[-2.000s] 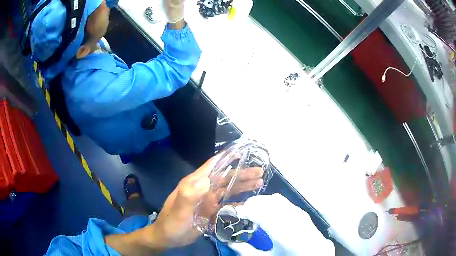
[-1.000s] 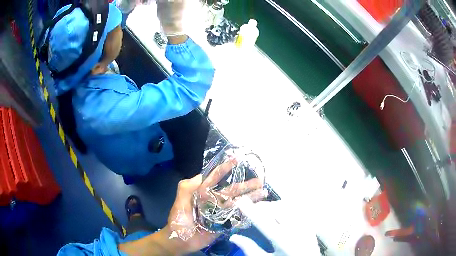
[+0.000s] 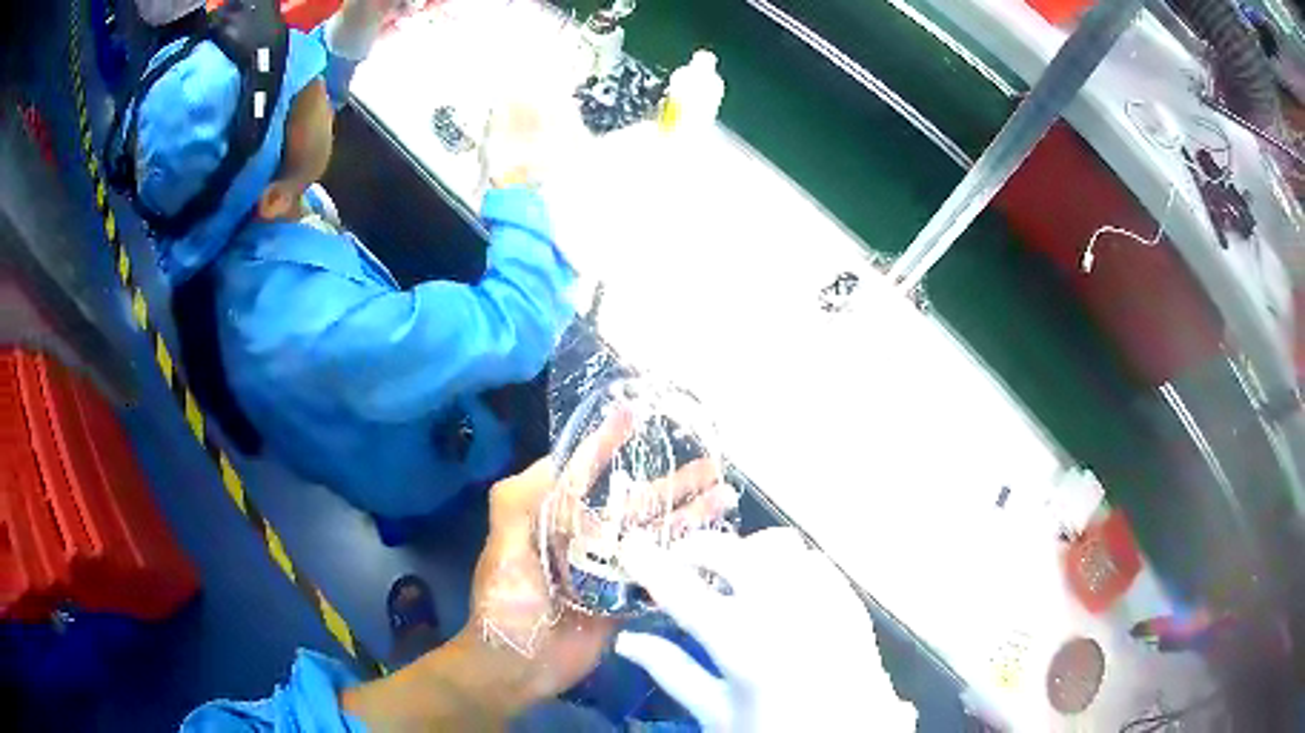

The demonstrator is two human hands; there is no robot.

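Note:
A clear, crinkled plastic bag (image 3: 644, 447) holds a unit with thin pale wires and a dark round part at its lower end. My bare left hand (image 3: 537, 573) is around the bag from below and behind, with its fingers showing through the film. My right hand (image 3: 780, 630), in a white glove, is at the lower right of the bag. Its fingertips touch the bag near the dark round part. The glove is overexposed, so its exact grip is hard to see. Both hands are in front of the bench's near edge.
A person in blue (image 3: 387, 322) sits at the left, one arm over the white bench (image 3: 802, 387). A small unit (image 3: 840, 292), squeeze bottle (image 3: 693, 95), red bin (image 3: 1101, 563) and round brown plate (image 3: 1075, 675) are on the bench. Red trays (image 3: 86, 501) are stacked at the left.
My gloved right hand has moved up onto the lower part of the bag. The bag has shifted slightly left and up. The other person's hand has lowered to the bench.

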